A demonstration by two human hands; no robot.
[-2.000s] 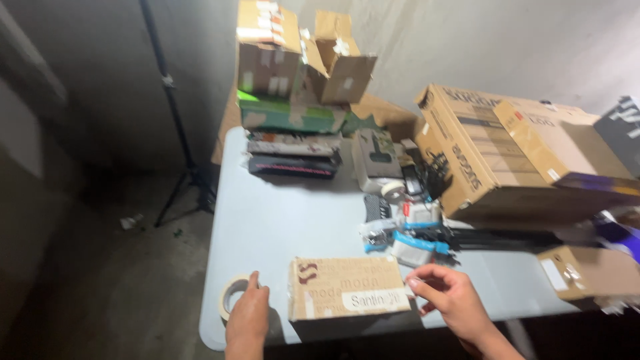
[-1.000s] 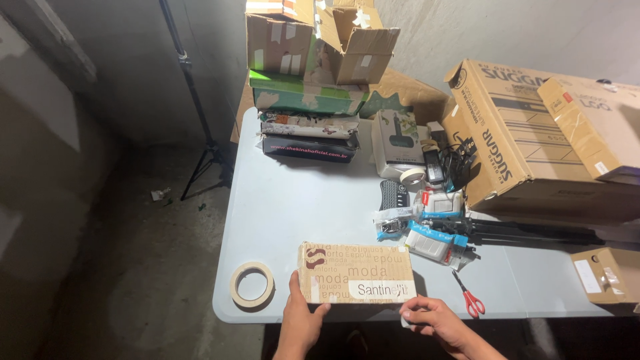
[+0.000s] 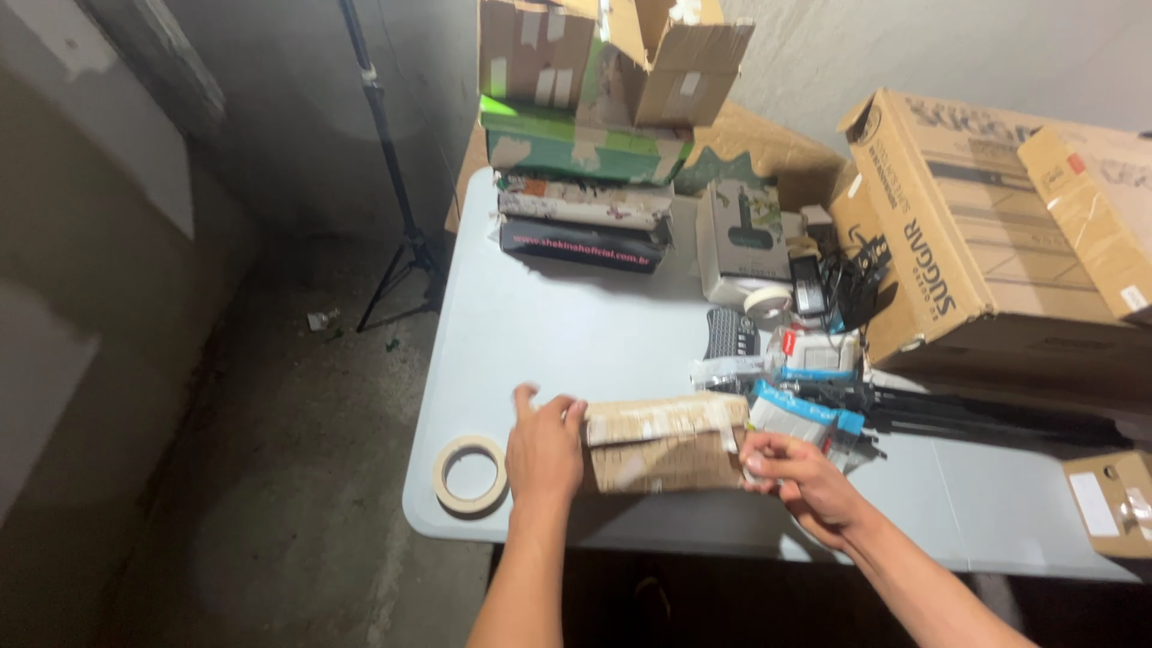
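Observation:
A small cardboard box (image 3: 666, 459) with strips of tape on it stands near the front edge of the white table (image 3: 558, 333). My left hand (image 3: 544, 450) is at the box's left end, its fingers apart and slightly blurred. At the right end, my right hand (image 3: 796, 477) has thumb and fingertips pinched together against the box's corner; whether a small piece lies between them is unclear. A roll of masking tape (image 3: 470, 475) lies flat left of my left hand.
Stacked boxes (image 3: 585, 153) stand at the back. Right of the box are plastic packets (image 3: 801, 414), a mini keyboard (image 3: 732, 335), a smaller tape roll (image 3: 768, 302) and black tripod legs (image 3: 990, 414). A large carton (image 3: 936, 225) stands at the right, a black stand (image 3: 396, 180) beyond the table's left side.
The box has been turned, so its printed face no longer shows toward the camera. My left hand has shifted from its front to its left end. The red scissors seen earlier are out of sight.

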